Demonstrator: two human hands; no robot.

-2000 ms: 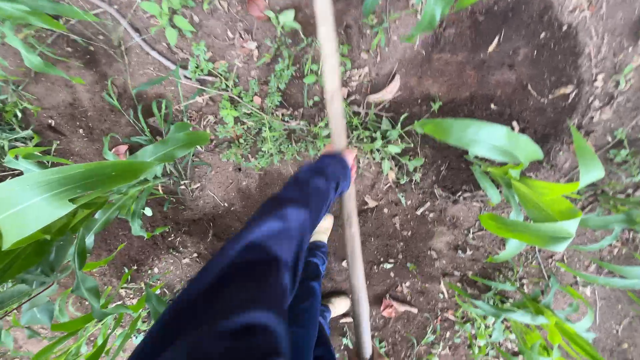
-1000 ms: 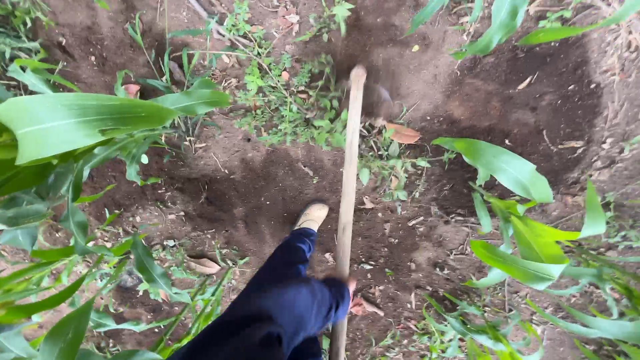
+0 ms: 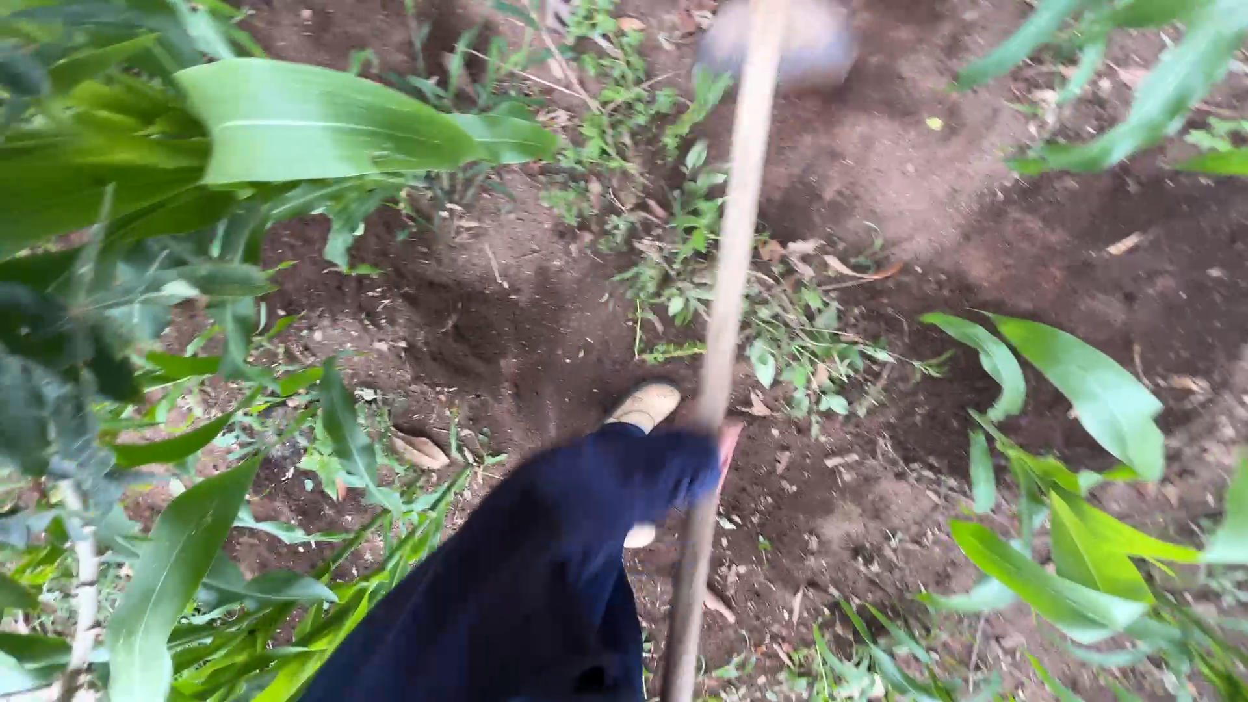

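A long wooden hoe handle (image 3: 736, 234) slants down the middle of the view, from the top edge to the bottom edge. At its upper end the metal hoe blade (image 3: 814, 44) is blurred, over the soil near the top. My left hand (image 3: 727, 450), at the end of a dark blue sleeve, is closed around the handle below its middle; only part of the hand shows, as sleeve and handle cover the rest. My right hand is not in view. Low green weeds (image 3: 795, 356) grow in the brown soil beside and beneath the handle.
Broad-leaved maize-like plants (image 3: 331, 122) crowd the left side, with more leaves (image 3: 1092, 390) at the right. My light tan shoe (image 3: 645, 405) stands on loose soil just left of the handle. Dry leaves (image 3: 419, 450) and twigs lie about.
Since one second ago the hoe blade has moved up in view and my left hand has moved up with the handle. Two seconds ago the blade was out of view.
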